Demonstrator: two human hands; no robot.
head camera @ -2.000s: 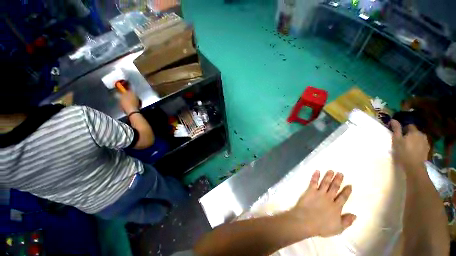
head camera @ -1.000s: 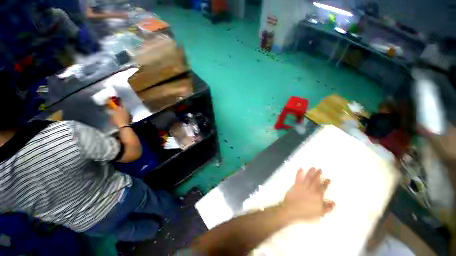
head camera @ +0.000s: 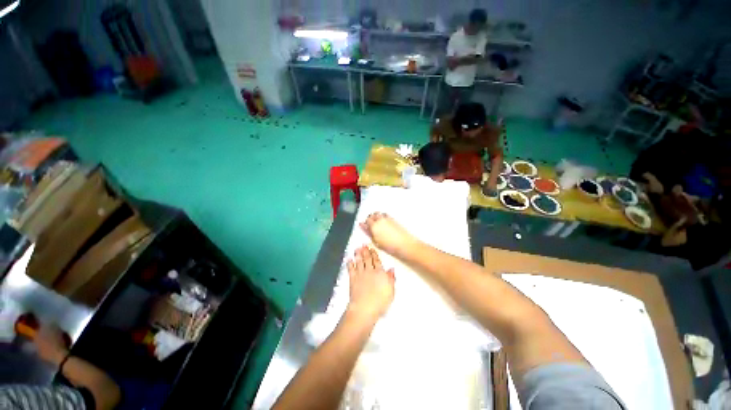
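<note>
A tall, pale sheet stack (head camera: 425,336) with plastic wrap around its lower part lies in front of me on a metal-topped bench. My left hand (head camera: 370,284) lies flat on its top near the left edge, palm down, fingers apart. My right hand (head camera: 386,232) reaches across and rests just beyond it, near the stack's far left corner. Its fingers look bent; whether they pinch a sheet is not clear. A white template board (head camera: 593,336) with a curved top edge lies on brown cardboard (head camera: 577,267) to the right of the stack.
Crumpled white gloves (head camera: 699,354) lie right of the cardboard. A yellow table (head camera: 573,210) with several bowls stands beyond the bench, with people around it. A red stool (head camera: 345,182) is on the green floor. A dark cart (head camera: 204,320) and a worker's arm (head camera: 84,376) are at left.
The view has swung right, bringing the template board into sight. My right hand has come from the far right onto the stack beside my left hand, which stays on the stack.
</note>
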